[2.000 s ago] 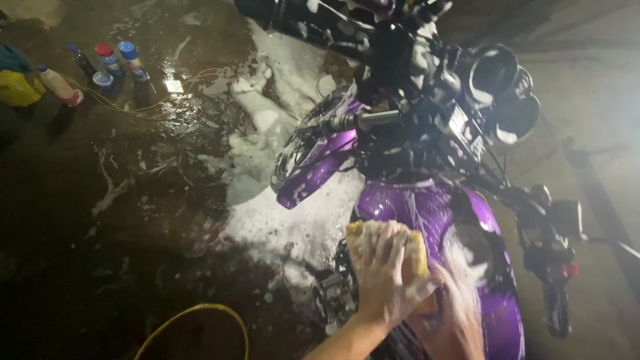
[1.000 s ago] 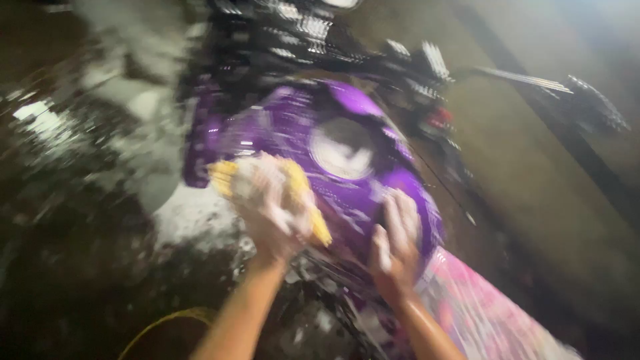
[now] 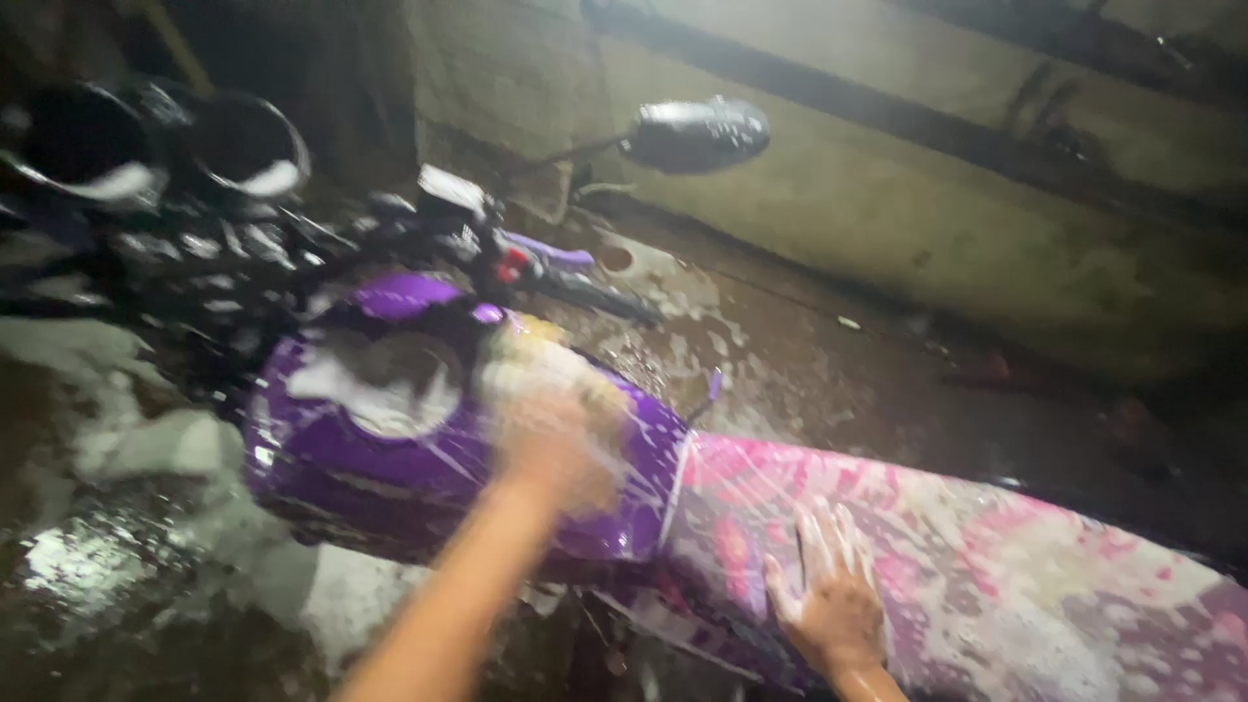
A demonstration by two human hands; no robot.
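Note:
My left hand [image 3: 556,439], blurred by motion and covered in suds, presses a yellow sponge [image 3: 536,331] onto the right part of a purple motorcycle fuel tank [image 3: 331,468]. White foam lies around the round filler area on the tank. My right hand [image 3: 834,585], with foam on its fingers, rests flat on the pink and white patterned motorcycle seat [image 3: 975,546], fingers spread and holding nothing. Foam and drops of water cover the seat.
Round instrument gauges [image 3: 239,146] stand at the upper left, with foam in them. A handlebar grip [image 3: 595,292] and a wet mirror [image 3: 697,135] extend beyond the tank. A wall [image 3: 877,195] runs behind the wet, foamy floor [image 3: 760,341].
The left hand has moved with the sponge from the tank's near side across its top. My right hand has gone from the tank to the seat. The view has swung right.

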